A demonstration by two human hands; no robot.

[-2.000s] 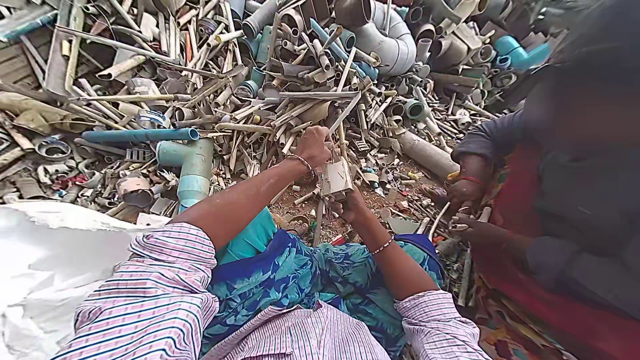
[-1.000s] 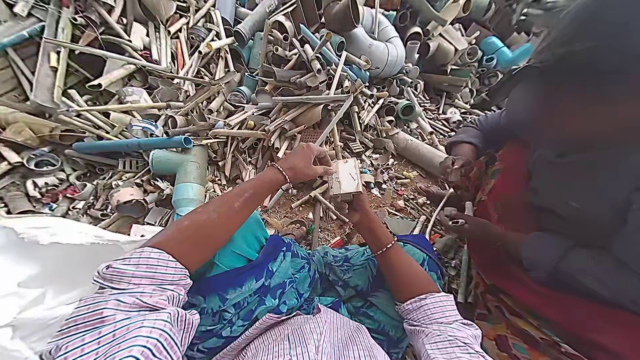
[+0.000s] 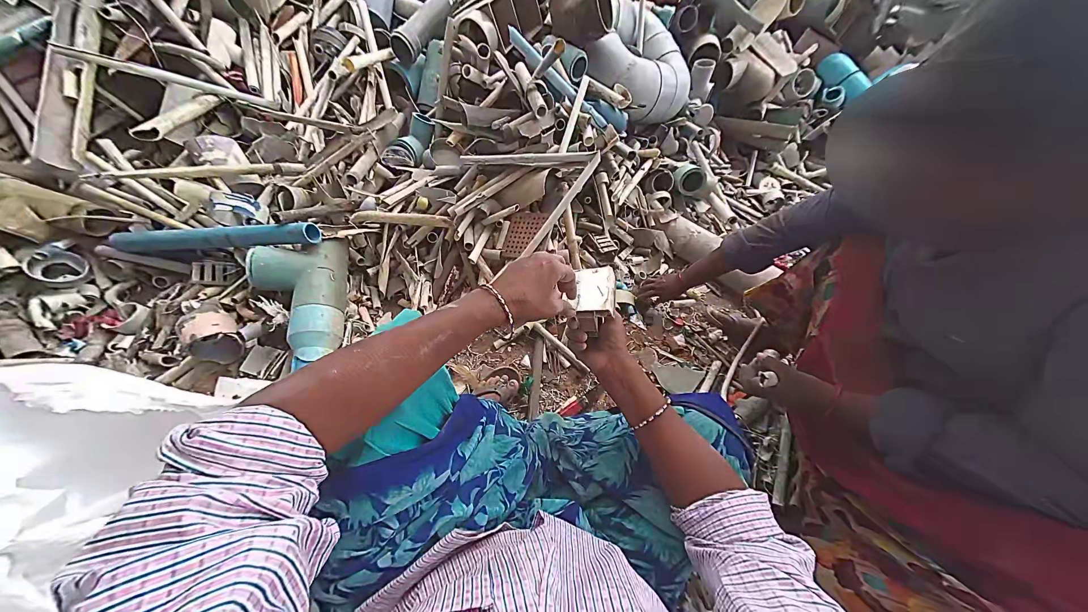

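In front of my lap, my right hand (image 3: 601,340) holds a small off-white box-like piece (image 3: 594,290) from below, with its flat pale face up. My left hand (image 3: 535,287) is at the left side of the piece, its fingers bent against the edge. Whether the left fingers grip it or only touch it is hard to tell. A long thin pale strip (image 3: 565,204) slants up and away from beside my left hand; its lower end is hidden behind the hand. Scrap plastic pipes and fittings lie just beyond both hands.
A heap of scrap pipes and strips spreads ahead, with a green pipe tee (image 3: 319,293), a blue pipe (image 3: 217,237) and a grey curved pipe (image 3: 650,72). A white sack (image 3: 85,442) lies at the left. A co-worker's hands (image 3: 667,287) are close at the right.
The co-worker's far hand has reached out toward the scrap near my right hand. My hands still have the off-white piece between them, and its face has turned somewhat.
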